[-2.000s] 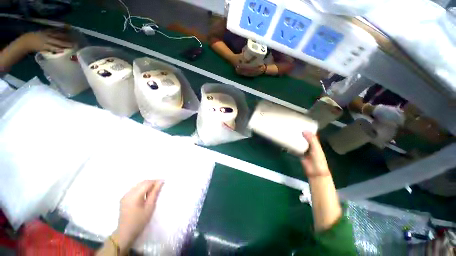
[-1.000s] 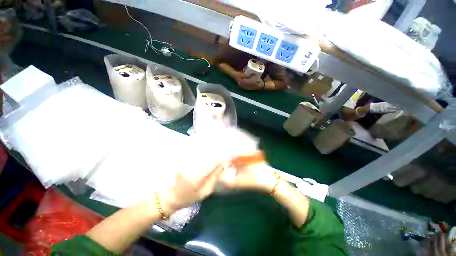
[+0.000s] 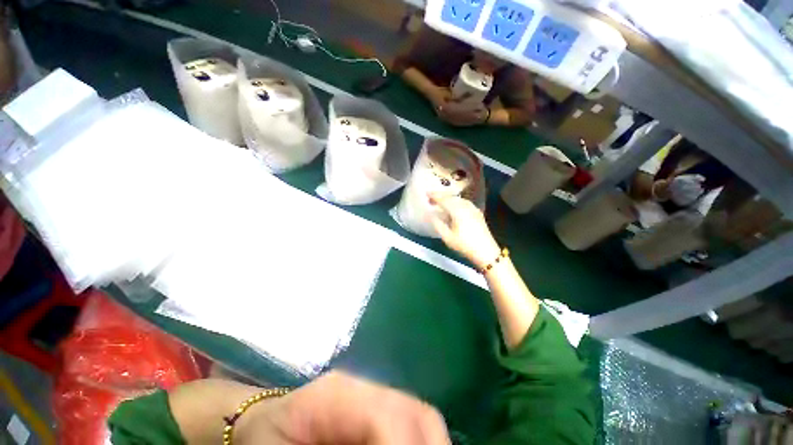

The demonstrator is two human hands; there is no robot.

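A cream cylindrical unit in a cloudy open-topped bag (image 3: 420,195) stands upright on the green belt. My right hand (image 3: 463,228) is on its front right side, the fingers closed on the bag and unit; the exact grip is partly hidden. My left hand (image 3: 348,413) is blurred, close to the camera and cut off by the bottom edge; its fingers look curled and I cannot tell if it holds anything. More bagged units, one of them near the middle (image 3: 356,156), stand to the left. Flat white bubble bags (image 3: 269,252) lie in stacks on the bench.
A pale rail (image 3: 439,259) edges the belt. Bare cream cylinders (image 3: 536,181) stand beyond on the right. A power strip (image 3: 530,39) hangs from the overhead shelf (image 3: 696,113). A white carton (image 3: 48,102) is far left, a red plastic sack (image 3: 113,365) lower left. Another person's hands (image 3: 465,113) hold a unit.
The unit that was bare in my right hand, then a blur between both hands, now stands bagged on the belt. My left hand has come back toward the camera.
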